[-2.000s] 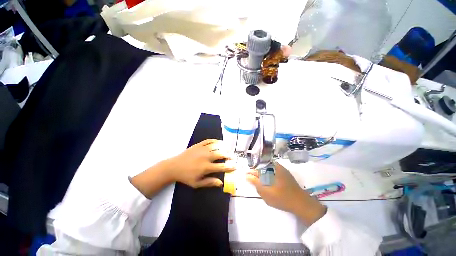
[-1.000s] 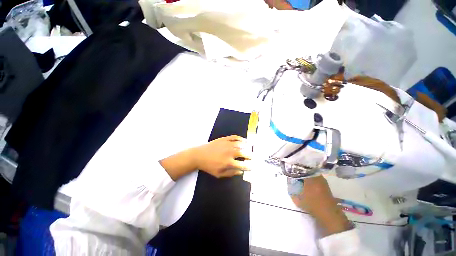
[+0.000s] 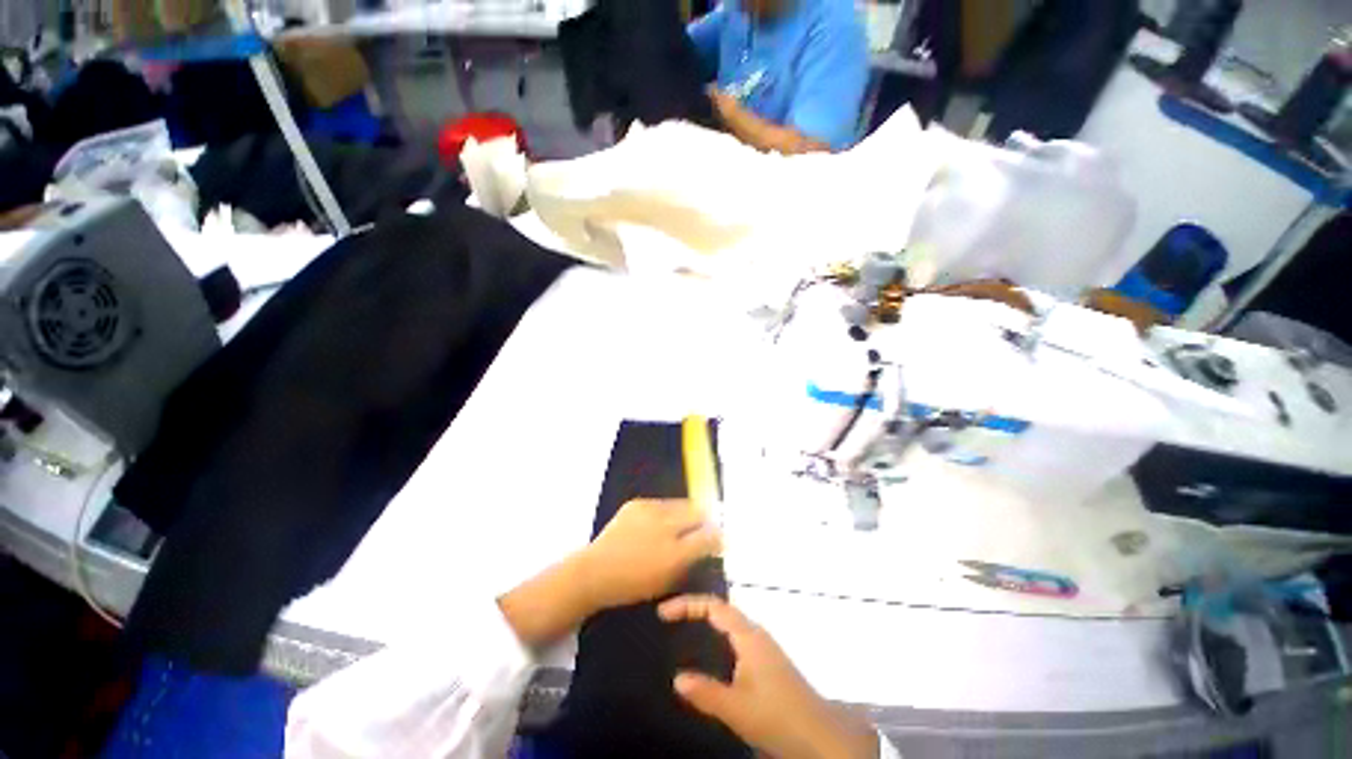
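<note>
A black fabric panel point(image 3: 641, 467) lies on the white machine bed, left of the sewing head, and hangs over the front edge. A yellow strip point(image 3: 700, 463) lies along the panel's right edge. My left hand point(image 3: 648, 552) presses flat on the panel and the strip's lower end, fingertips at the edge. My right hand point(image 3: 746, 675) is just below it, fingers apart over the panel's right edge; whether it pinches the cloth is unclear. The sewing machine head point(image 3: 964, 393) is to the right, its needle area point(image 3: 860, 497) blurred.
A large black cloth pile point(image 3: 341, 400) drapes at left, beside a grey machine box point(image 3: 104, 319). Cream fabric point(image 3: 712, 193) is heaped behind. Thread snips point(image 3: 1020, 578) lie right of the needle. A blue basket point(image 3: 193, 712) is below left. A person in blue point(image 3: 808, 74) is across the table.
The view has tilted up. My right hand has come out from beside the machine head to the panel below my left hand. The panel and yellow strip lie clear of the needle area, to its left.
</note>
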